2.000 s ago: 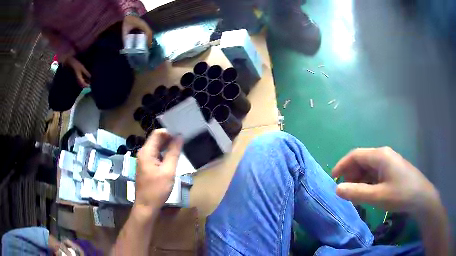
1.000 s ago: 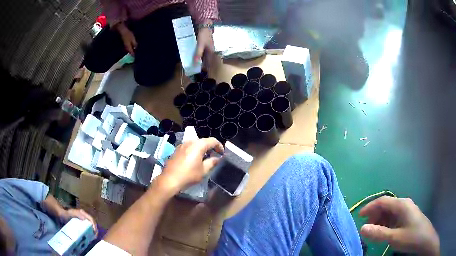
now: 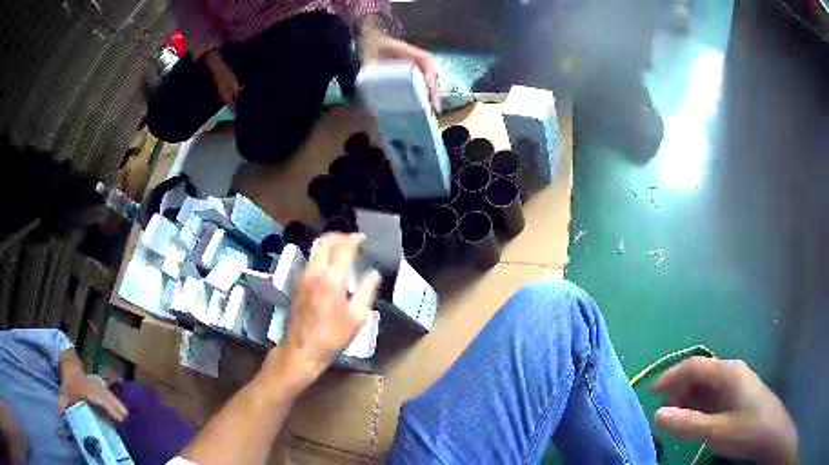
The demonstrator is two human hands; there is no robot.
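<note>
An open carton (image 3: 414, 298) with pale sides and a raised grey flap stands at the near side of the black tube cluster (image 3: 474, 227). My left hand (image 3: 323, 304) is at its left side, fingers spread by the flap and thumb near the opening. The hand hides part of the carton, and whether it grips it is unclear. My right hand (image 3: 727, 409) is at the lower right over the floor, fingers curved apart, holding nothing.
Open cartons (image 3: 227, 268) stand packed at the left. Across the cardboard sheet (image 3: 518, 277), a person's hand holds a closed carton (image 3: 409, 136) over the tubes. Another carton (image 3: 534, 132) stands at the far right corner. A second person at lower left holds a carton (image 3: 95, 434).
My left hand has shifted slightly left and its fingers have spread; the carton's flap now stands up beside them. The other person's carton has moved right, over the tubes. My right hand has barely moved.
</note>
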